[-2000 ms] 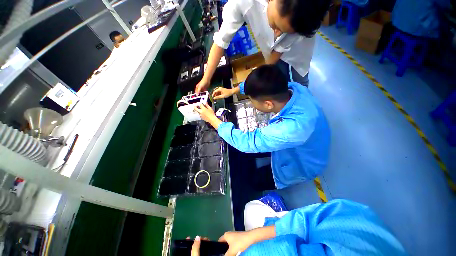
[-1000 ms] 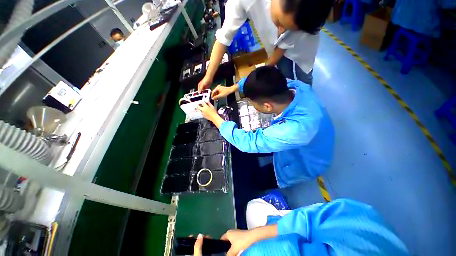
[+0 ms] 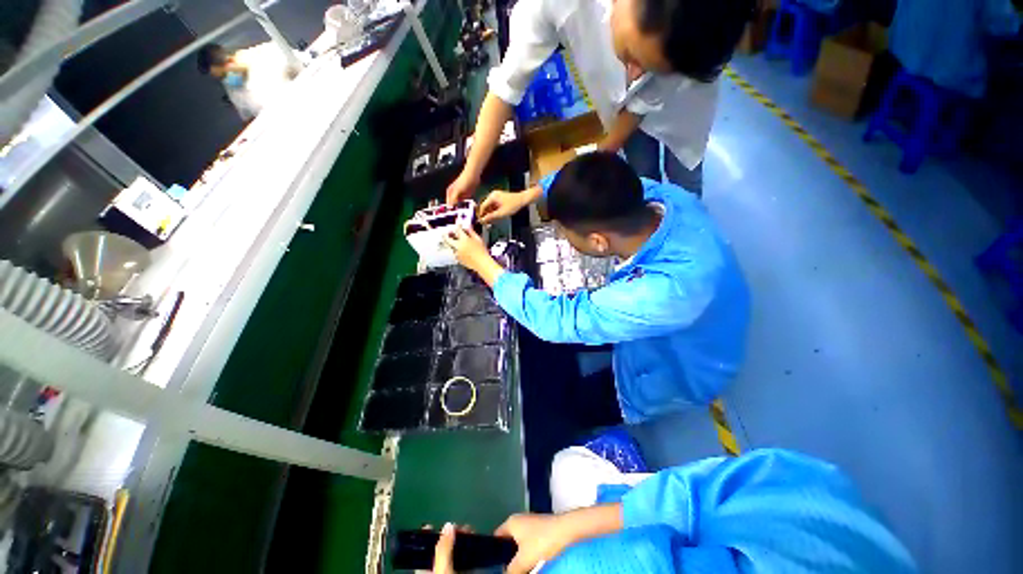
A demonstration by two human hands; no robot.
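Observation:
A flat black device [image 3: 482, 551] lies across the bottom edge of the view, over the dark-green bench [image 3: 460, 482]. My right hand [image 3: 544, 536] holds its right end, with the blue sleeve coming in from the lower right. My left hand [image 3: 447, 547] is mostly cut off by the bottom edge; only a finger or thumb shows, pressed over the middle of the device. The lower part of the device is out of the picture.
Black blister trays [image 3: 438, 359] with a pale ring [image 3: 459, 396] lie ahead on the bench. Beyond, a seated person [image 3: 673, 303] and a standing person [image 3: 550, 56] handle a white housing [image 3: 435, 238]. A white post [image 3: 280, 443] crosses at left, below the upper shelf [image 3: 269, 168].
The view has shifted slightly. The person behind the upper shelf has moved left and shows more of the body. My hands and the black device stay nearly the same.

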